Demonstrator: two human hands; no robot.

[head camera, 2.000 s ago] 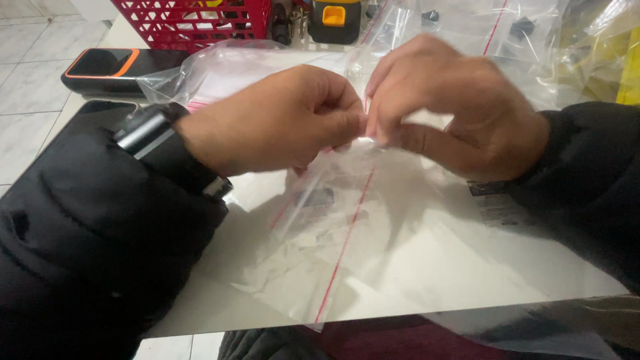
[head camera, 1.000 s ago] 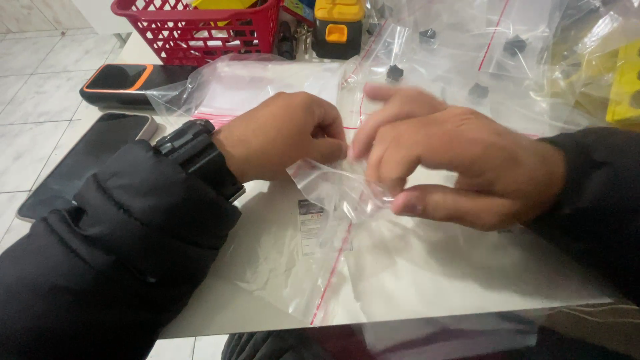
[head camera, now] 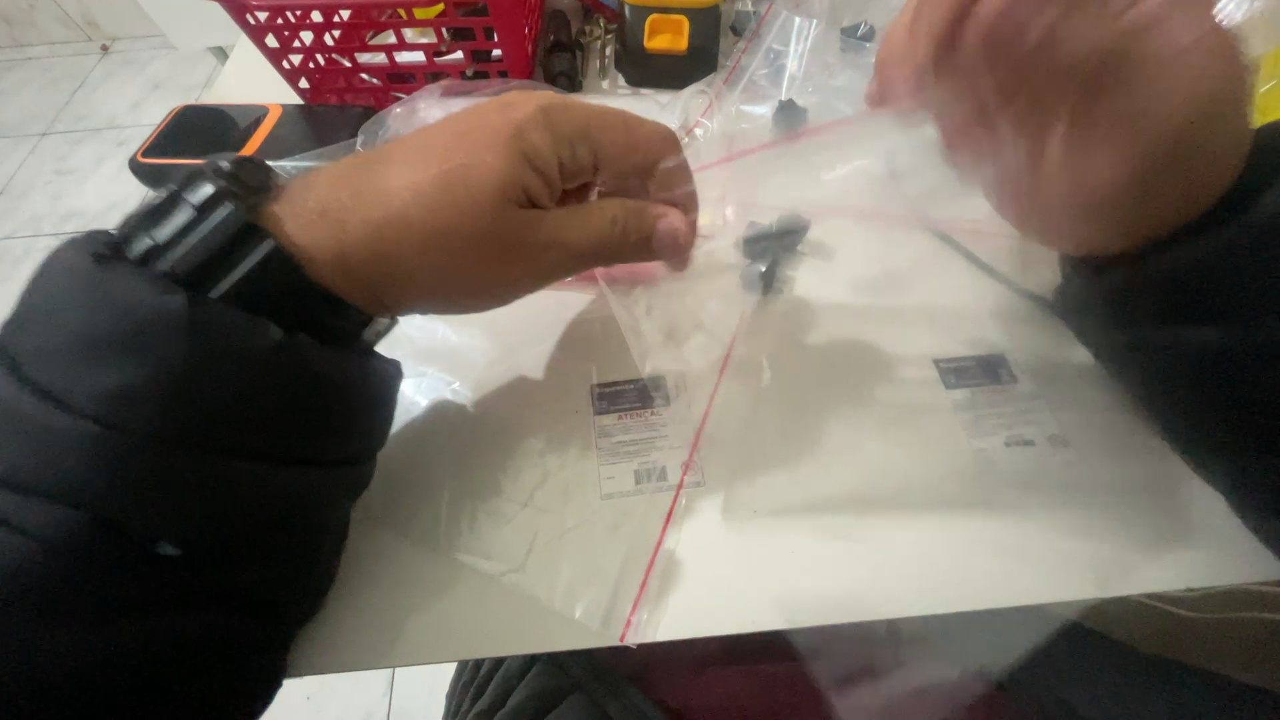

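Note:
My left hand (head camera: 520,205), at upper left centre, pinches the edge of a clear plastic zip bag (head camera: 830,170) with a red line along it. The blurred right hand (head camera: 1070,120) is at upper right, its fingers at the bag's other end, so the film spans both hands. Small dark pieces (head camera: 775,240) show blurred between the hands; whether they lie inside the bag or behind it, I cannot tell. Below, a clear bag with a red seal line (head camera: 685,470) and a printed label lies flat on the white table (head camera: 850,570). Another printed label (head camera: 1000,400) shows at right.
A red plastic basket (head camera: 400,80) stands at the back left, beside a black and yellow case (head camera: 668,45). A black device with an orange rim (head camera: 215,135) lies at left. More dark pieces (head camera: 790,115) and clear film lie at the back. The table's front edge crosses below.
My right hand has moved up and to the right, away from the left hand. The film between them is now spread out, and dark pieces show there.

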